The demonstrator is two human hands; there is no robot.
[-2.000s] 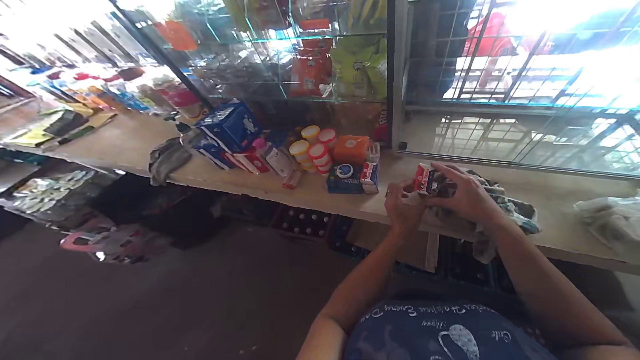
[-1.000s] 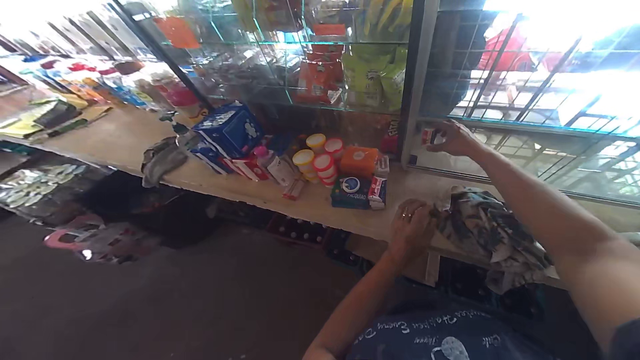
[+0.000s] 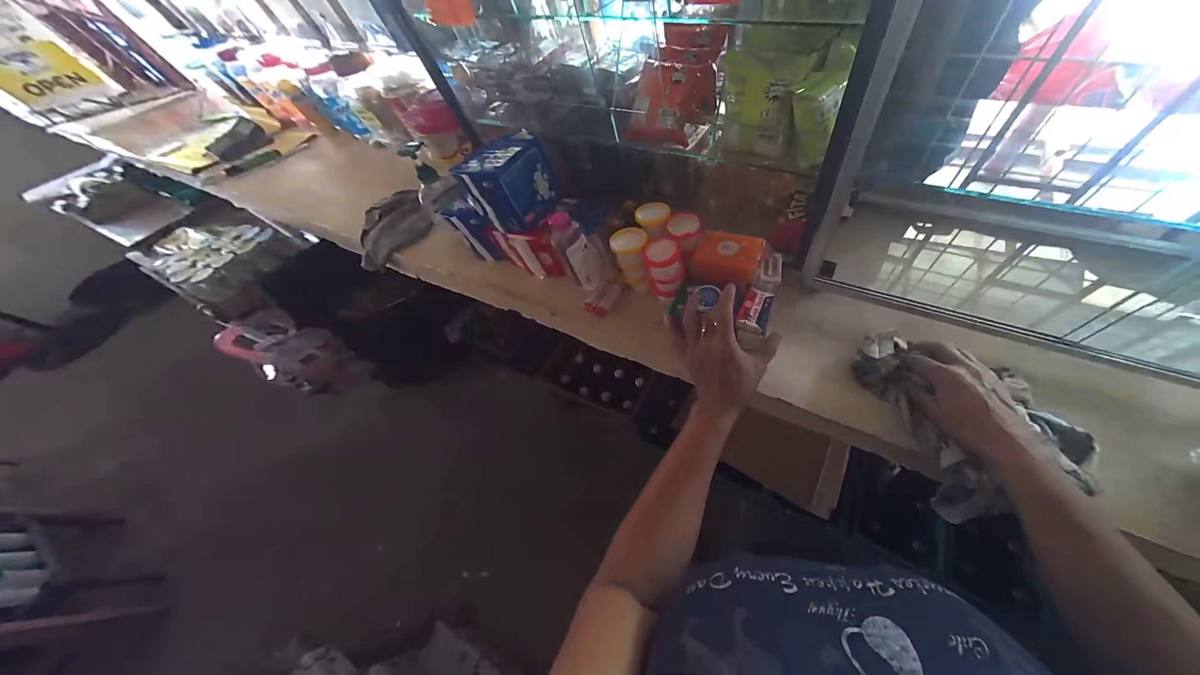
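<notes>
My left hand [image 3: 720, 352] reaches over the small boxes at the counter's front edge, its fingers on or just above a dark green box with a round blue mark. Beside those fingers is a small red, white and blue box [image 3: 755, 309]. Behind stand an orange box [image 3: 727, 257] and stacked round tubs with red lids [image 3: 663, 253] and yellow lids [image 3: 629, 242]. My right hand [image 3: 956, 394] lies on a crumpled patterned cloth [image 3: 1064, 436] at the right; its fingertips press into the cloth, and whether they grip it is unclear.
A glass display case [image 3: 1031, 328] with packets stands behind the wooden counter [image 3: 806, 347]. Further left are a blue box [image 3: 511, 183], a pink-capped bottle [image 3: 579, 248], a grey cloth [image 3: 394, 225] and several jars. Crates with bottles [image 3: 605, 380] sit below the counter.
My right hand has come back from the display case, where it held a small box, to the cloth. My left hand has moved from beside the cloth to the small boxes.
</notes>
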